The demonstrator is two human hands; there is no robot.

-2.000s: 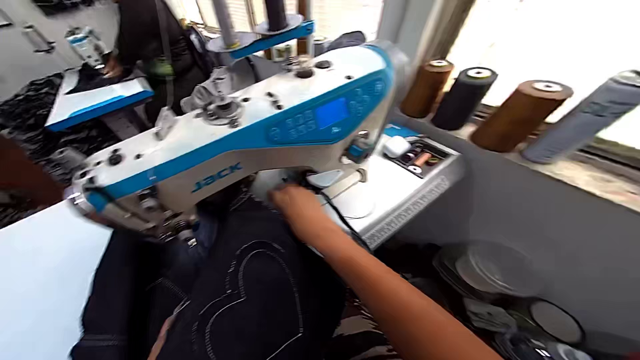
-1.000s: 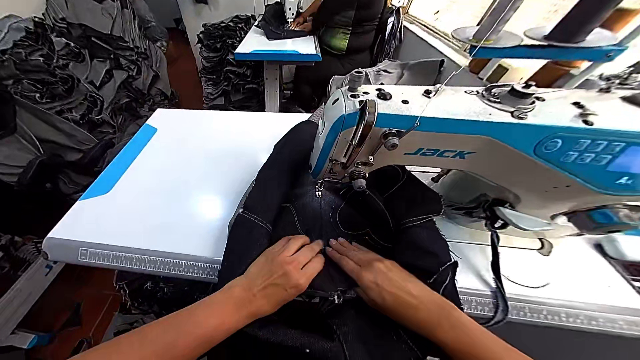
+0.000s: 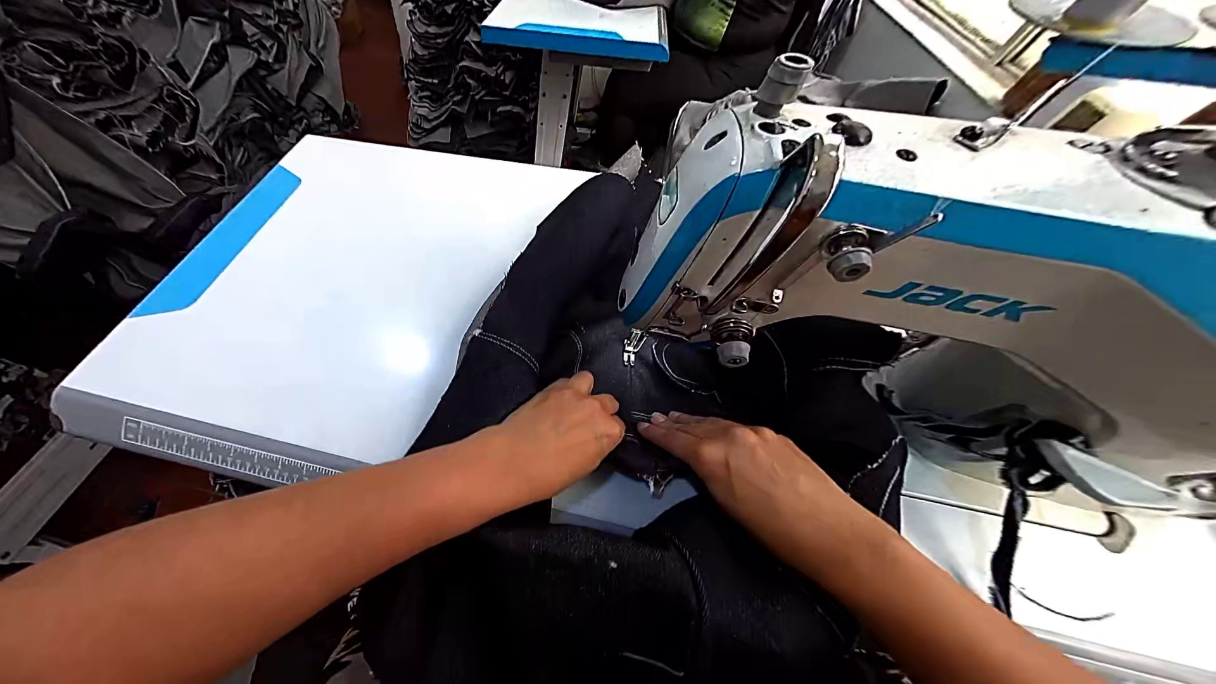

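Observation:
A dark denim garment (image 3: 503,351) with pale stitching lies bunched on the sewing table and hangs over its front edge. Part of it is under the presser foot (image 3: 634,348) of a Jack sewing machine (image 3: 950,247). Just in front of the foot, my left hand (image 3: 570,432) has its fingers curled on the cloth, gripping a fold. My right hand (image 3: 727,456) lies flatter on the same cloth, close to my left, with its fingertips pressing beside a short line of stitching. Whether the foot is up or down cannot be told.
The white tabletop (image 3: 351,266) extends left, with a ruler strip (image 3: 228,450) along its front edge. A dark cloth strip (image 3: 1012,532) hangs from the knee of a lever at right. Piled dark fabric (image 3: 171,114) stands at far left. Behind is another table (image 3: 575,28), with a person partly visible.
Two seconds ago one hand reached under the machine arm; since one second ago both hands have been on the cloth before the presser foot. The view has swung left and closer.

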